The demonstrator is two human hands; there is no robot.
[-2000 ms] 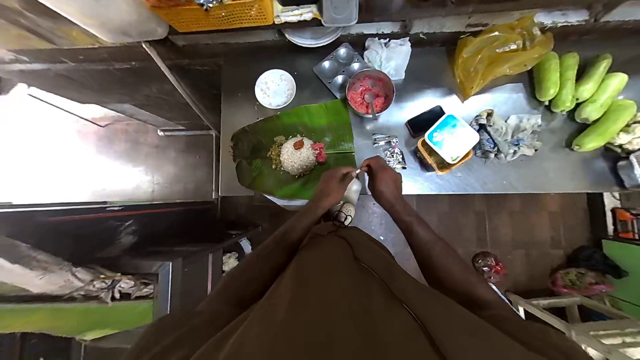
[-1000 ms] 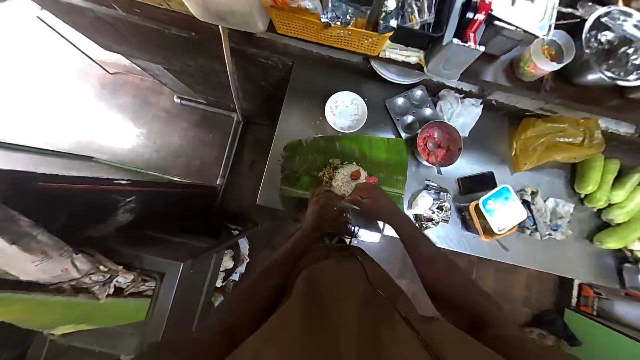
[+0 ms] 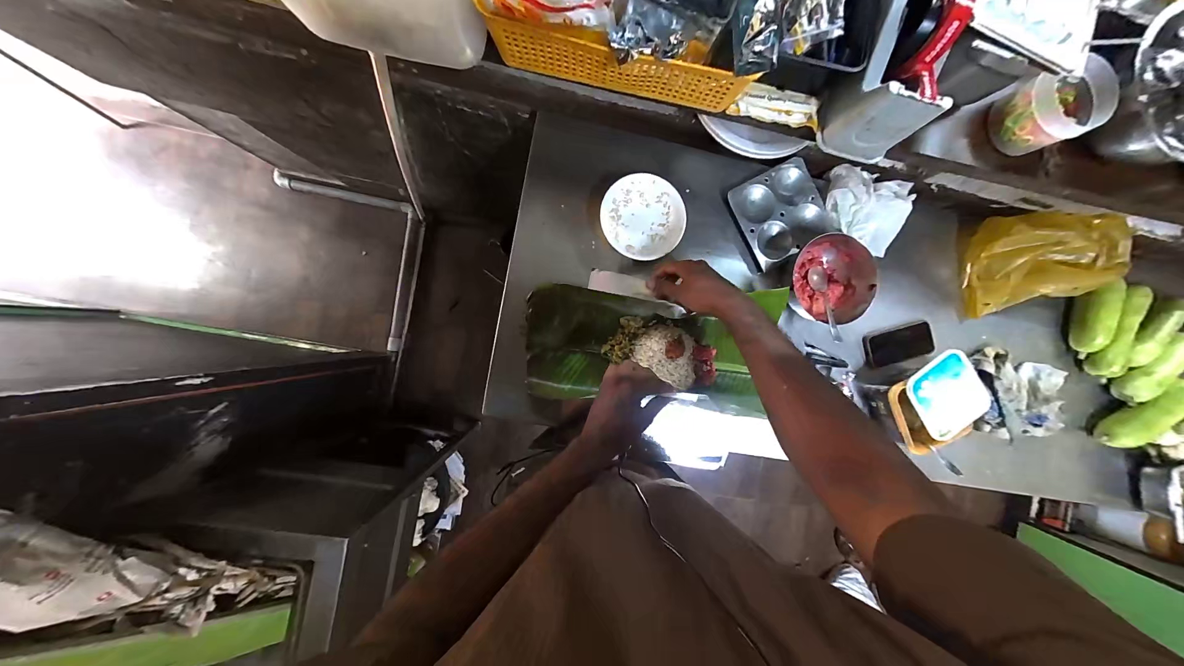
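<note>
A green banana leaf (image 3: 573, 342) lies on the steel counter, with a mound of rice (image 3: 664, 355) at its middle. Greenish-yellow vegetables (image 3: 622, 340) touch the rice on the left and a pink food (image 3: 705, 364) touches it on the right; a small reddish-brown piece tops it. My left hand (image 3: 627, 398) is at the leaf's near edge, beside the rice; whether it grips anything is hidden. Over the leaf's far edge, my right hand (image 3: 683, 283) has bent fingers close to a white strip (image 3: 620, 283); a hold on it cannot be made out.
Beyond the leaf stand a white bowl (image 3: 643, 216) and a metal mould tray (image 3: 775, 205). To the right are a steel bowl of pink food (image 3: 834, 277) with a spoon, a phone (image 3: 898, 344), a lidded tub (image 3: 947, 395), a yellow bag (image 3: 1045, 259) and green gourds (image 3: 1147, 412).
My hands, together near the leaf's near edge a second ago, are apart. The right one has moved to the leaf's far edge, where a white strip now shows. The view has shifted.
</note>
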